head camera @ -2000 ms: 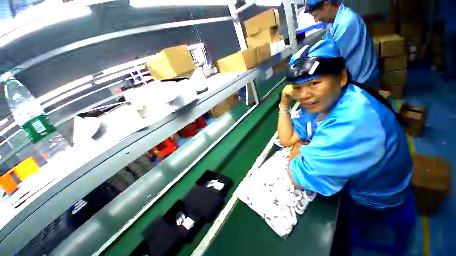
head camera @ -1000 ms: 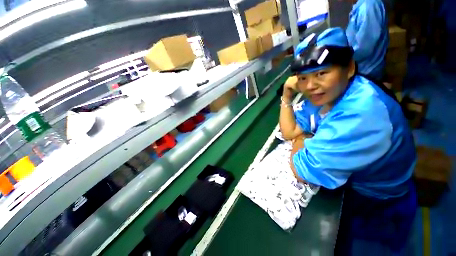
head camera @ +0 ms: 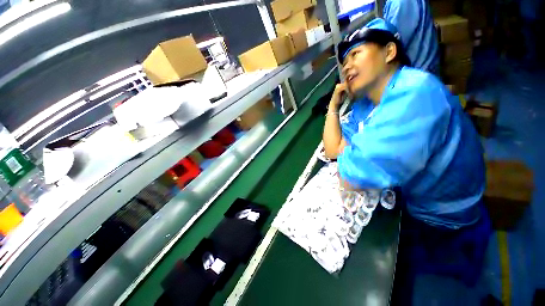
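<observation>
Neither my left hand nor my right hand is in the picture. Black open box bases with white items inside stand on the green conveyor belt [head camera: 287, 154]. One base [head camera: 245, 213] is farther along, and another base [head camera: 209, 260] is nearer me. Plain black lids lie beside them, one lid [head camera: 233, 240] between the two bases. A crumpled white, shiny heap of cables [head camera: 317, 218] lies on the dark green workbench [head camera: 299, 281], with coiled white cables [head camera: 360, 210] at its right side.
A neighbouring worker [head camera: 412, 137] in blue leans on the bench behind the heap. A whitish rail [head camera: 253, 263] runs between belt and bench. A grey shelf [head camera: 197, 122] above holds cartons [head camera: 174, 60] and a bottle [head camera: 17, 167]. Another person [head camera: 412, 33] is behind.
The neighbouring worker has turned their head towards the belt side. The view has shifted slightly, so shelf items sit farther left. More coiled cables show beside the heap. The boxes look unchanged.
</observation>
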